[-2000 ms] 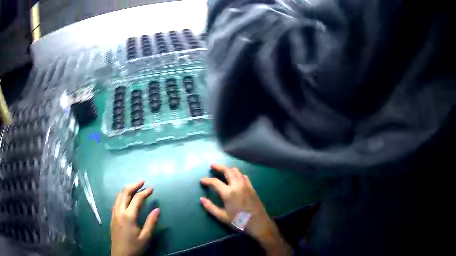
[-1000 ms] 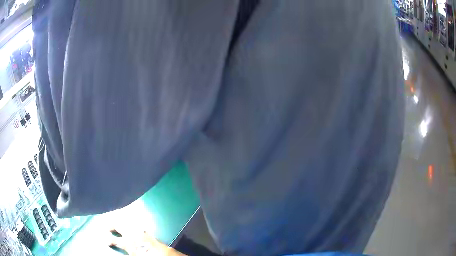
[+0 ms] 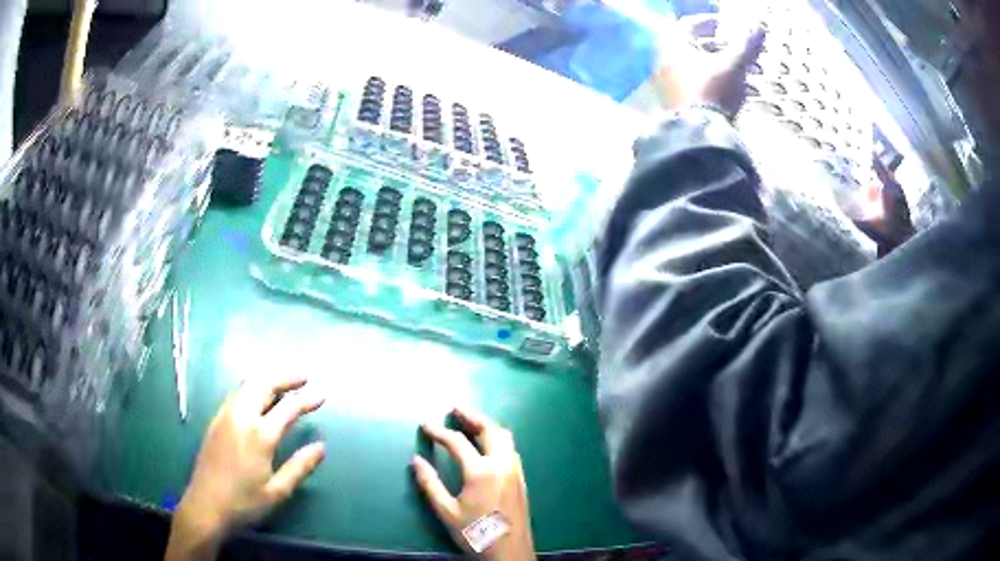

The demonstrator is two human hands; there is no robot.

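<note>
My left hand (image 3: 247, 466) rests over the green mat (image 3: 362, 438) at the lower left, fingers apart, holding nothing. My right hand (image 3: 483, 482) is at the lower middle, fingers apart and a little curled, empty, with a small white label on its wrist. In front of both hands, not touched, a clear blister tray (image 3: 395, 307) lies on the mat with rows of round black components (image 3: 420, 232). Behind it is another clear tray section with more rows of black components (image 3: 431, 123).
A filled tray stack (image 3: 66, 219) stands at left. Tweezers (image 3: 181, 356) lie on the mat beside it, below a black block (image 3: 236, 175). At right, another person's dark grey sleeve (image 3: 702, 296) reaches across; their hands hold a pale tray with round pockets (image 3: 806, 99).
The view has swung back to the mat. The other person's grey clothing, which covered most of the view, now shows at the right, with their hands at a tray. My hands stay apart and empty.
</note>
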